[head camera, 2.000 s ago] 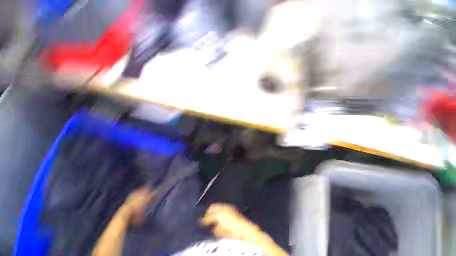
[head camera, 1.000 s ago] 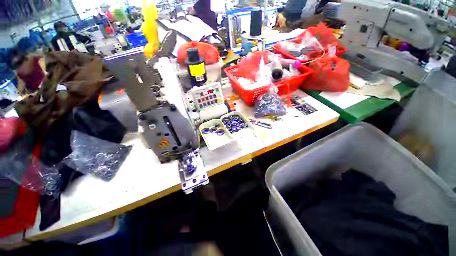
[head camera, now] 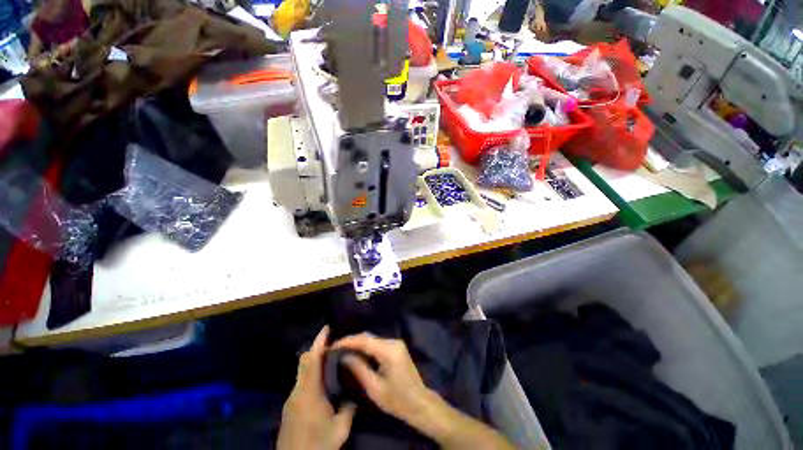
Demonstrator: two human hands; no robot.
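Observation:
My left hand (head camera: 314, 404) and my right hand (head camera: 387, 378) are close together at the bottom middle, both holding a folded part of a dark garment (head camera: 449, 352). The garment lies over my lap and reaches the grey bin's near side. Just above the hands is the button clamp (head camera: 376, 277), a bright metal fitting at the table edge, below the grey button-sewing machine head (head camera: 374, 176). The hands do not touch the clamp. No button can be made out in the fingers.
A grey bin (head camera: 563, 264) with dark garments stands right. A blue crate edge (head camera: 123, 411) shows lower left. On the white table (head camera: 220, 272) are a button tray (head camera: 449, 189), a red basket (head camera: 493, 145), clear plastic bags (head camera: 180, 202) and a lidded box (head camera: 251, 97).
The view has swung from the crate side to the machine and tilted down. Both hands, apart at the crate two seconds ago, are now together on the dark garment below the clamp.

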